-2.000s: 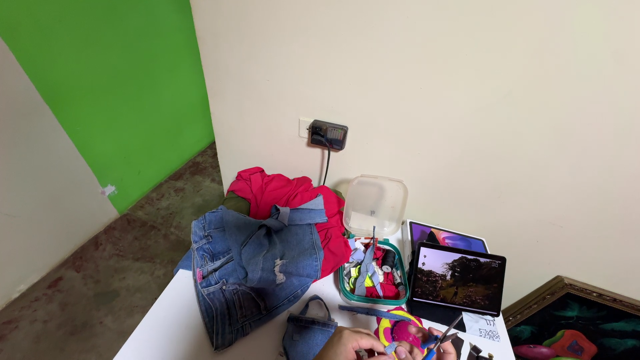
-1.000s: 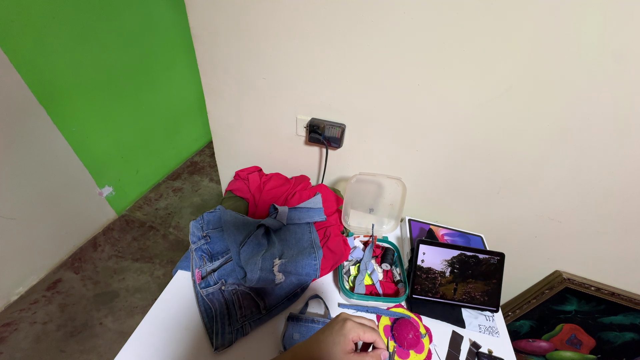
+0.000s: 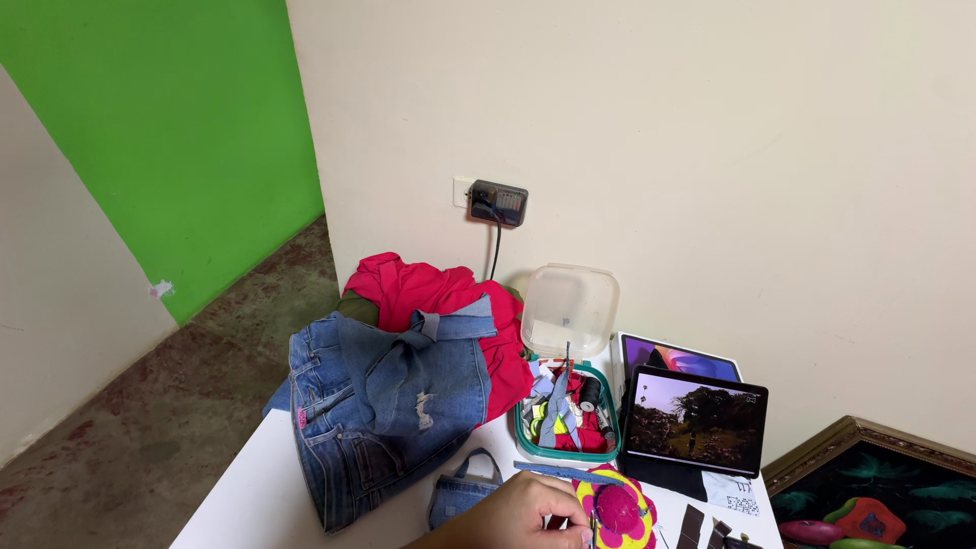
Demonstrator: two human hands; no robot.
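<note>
My left hand (image 3: pixel 534 511) reaches in from the bottom edge, its fingers curled beside a round felt pincushion (image 3: pixel 619 509) in yellow and magenta. A thin, dark metal piece (image 3: pixel 593 528) shows at the fingertips; whether they hold it is unclear. A narrow denim strip (image 3: pixel 568 473) lies just above the hand, and a small denim piece with a loop handle (image 3: pixel 461 496) is to its left. Behind stands a green-rimmed plastic box (image 3: pixel 521 427) with fabric scraps and thread spools. My right hand is out of view.
Jeans (image 3: pixel 396 404) and red cloth (image 3: pixel 507 343) are heaped on the white table (image 3: pixel 244 488). A clear lid (image 3: pixel 572 309) leans on the wall behind the box. A tablet (image 3: pixel 695 419) stands at right, near dark strips (image 3: pixel 690 526) and a framed picture (image 3: pixel 846 431). A corded plug-in device (image 3: pixel 498 203) is on the wall.
Two seconds ago both hands were at the bottom edge with scissors between them; my right hand and the scissors' blue handles have left the view. The pincushion, partly covered then, shows more now.
</note>
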